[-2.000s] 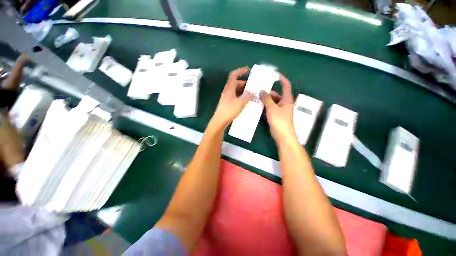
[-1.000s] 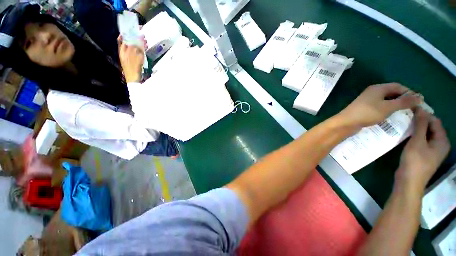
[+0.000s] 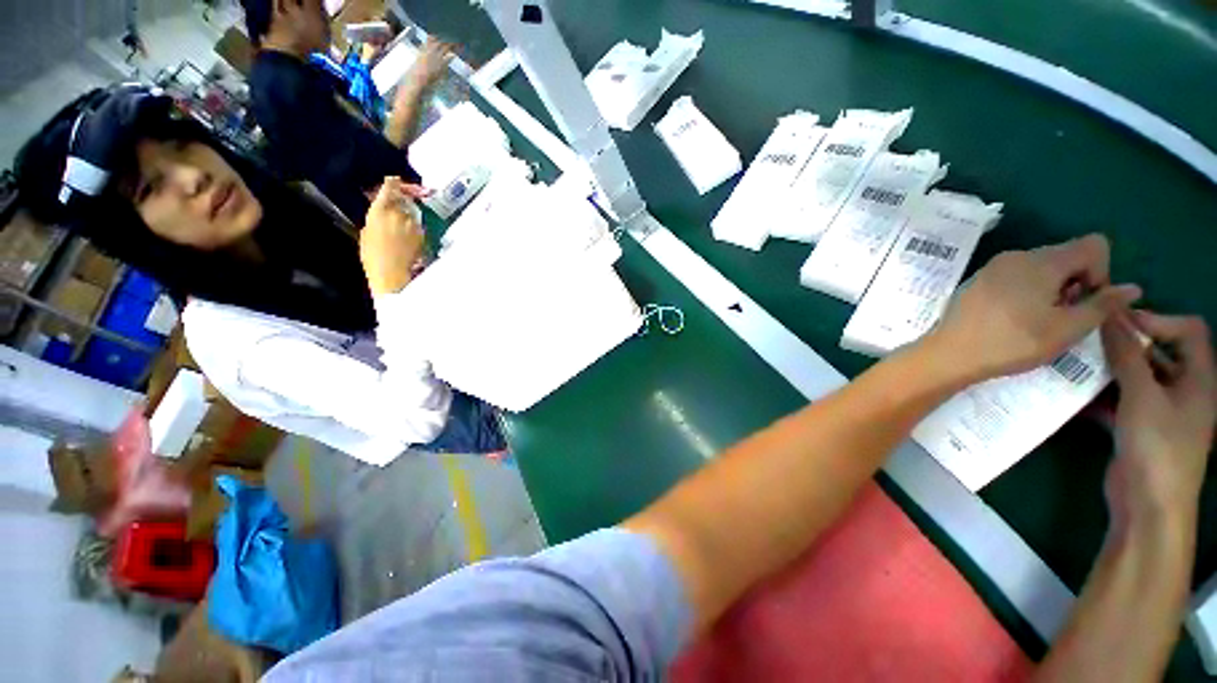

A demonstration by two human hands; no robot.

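A white carton (image 3: 1008, 416) with a barcode lies on the green conveyor belt (image 3: 787, 67) at the right. My left hand (image 3: 1034, 300) is at its far end, fingertips bent together at the end flap. My right hand (image 3: 1164, 380) is beside it, its fingertips meeting the left ones at the same end. The flap itself is mostly hidden by the fingers. Several white cartons (image 3: 918, 267) with ragged ends lie side by side on the belt, left of my hands.
A pink-red pad (image 3: 854, 587) lies under my left forearm, beside the metal edge rail (image 3: 747, 320). A big white stack (image 3: 514, 300) with a string loop (image 3: 663, 319) is at left. A grey upright (image 3: 567, 107) stands by it. Two people (image 3: 307, 380) sit or stand beyond.
Since two seconds ago the view has swung left, bringing people into view. My hands have moved from the carton's sides to its far end. In the last second they stay there.
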